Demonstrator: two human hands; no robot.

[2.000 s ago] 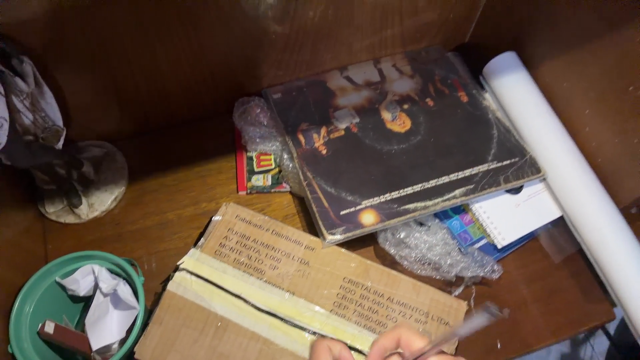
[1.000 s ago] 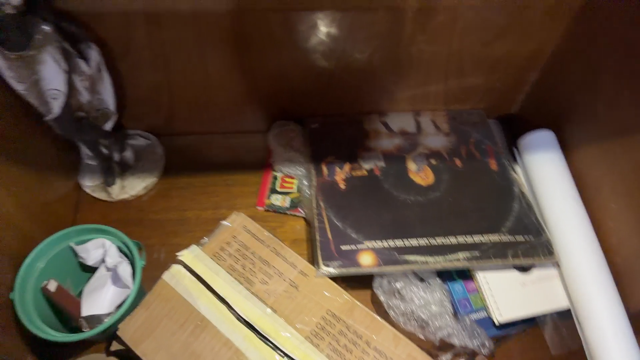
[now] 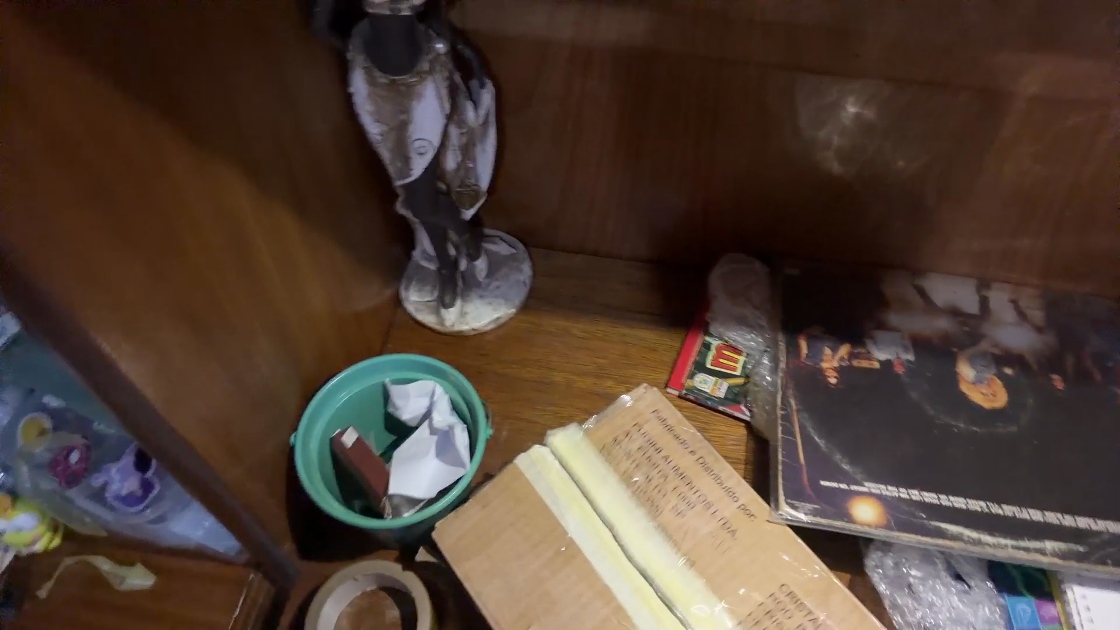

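Note:
Neither of my hands shows in the view now. A cardboard box (image 3: 691,507) with printed writing and yellowish tape strips along its seam lies at the bottom centre. To its left stands a green plastic bucket (image 3: 315,472) holding crumpled white paper (image 3: 433,455) and a small brown box-like item (image 3: 360,464). Below the bucket is a roll of tape (image 3: 328,604), cut off by the lower edge. A worn record sleeve (image 3: 945,437) lies at the right, above bubble wrap (image 3: 932,582).
A dark figurine in white clothing stands on a round base (image 3: 490,302) at the back. A small red-edged booklet (image 3: 713,376) lies beside the record sleeve. Left of the cabinet's partition, small colourful figures (image 3: 131,477) sit in clear plastic. A spiral notebook (image 3: 1089,599) shows at lower right.
Two seconds ago fingers showed at the bottom edge by the cardboard box; they are out of sight now. The view has swung left, bringing in the tape roll and leaving out the white paper roll.

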